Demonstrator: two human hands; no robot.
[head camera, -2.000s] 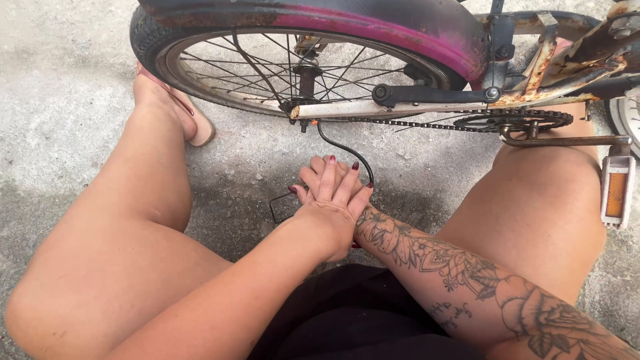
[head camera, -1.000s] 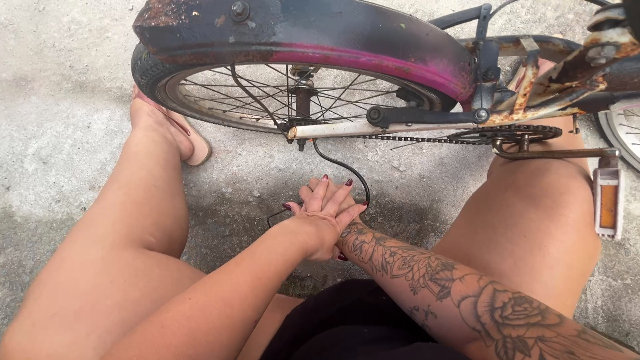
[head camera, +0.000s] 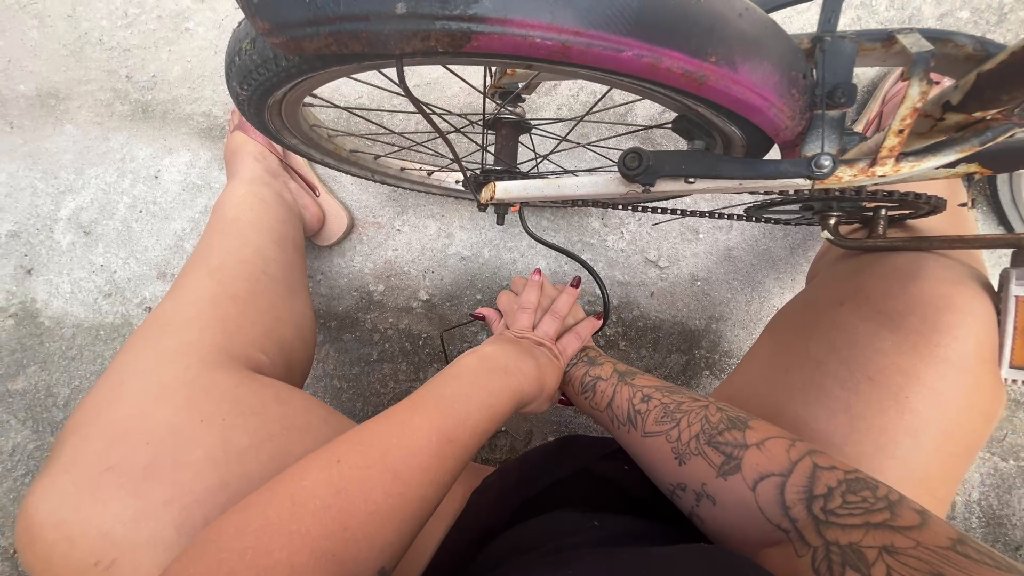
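My left hand (head camera: 544, 324) lies on top of my right hand (head camera: 564, 302), its fingers spread and its palm down. Most of my right hand is covered, and whatever lies beneath the two hands is hidden. A thin black hose (head camera: 572, 254) curves from near the rear hub of a bicycle down to the right side of my hands. To their left, a bent thin metal wire (head camera: 445, 344) sticks out just above the ground. The bicycle's rear wheel (head camera: 352, 172) stands beyond my hands, under a black and pink fender (head camera: 640, 64).
The chain (head camera: 680, 213), chainring (head camera: 848, 210) and crank arm (head camera: 928, 242) are at the right, with a pedal (head camera: 1012, 320) by my right knee. My bent legs flank the space around my hands. A sandal (head camera: 332, 216) on my left foot touches the rough concrete (head camera: 384, 280).
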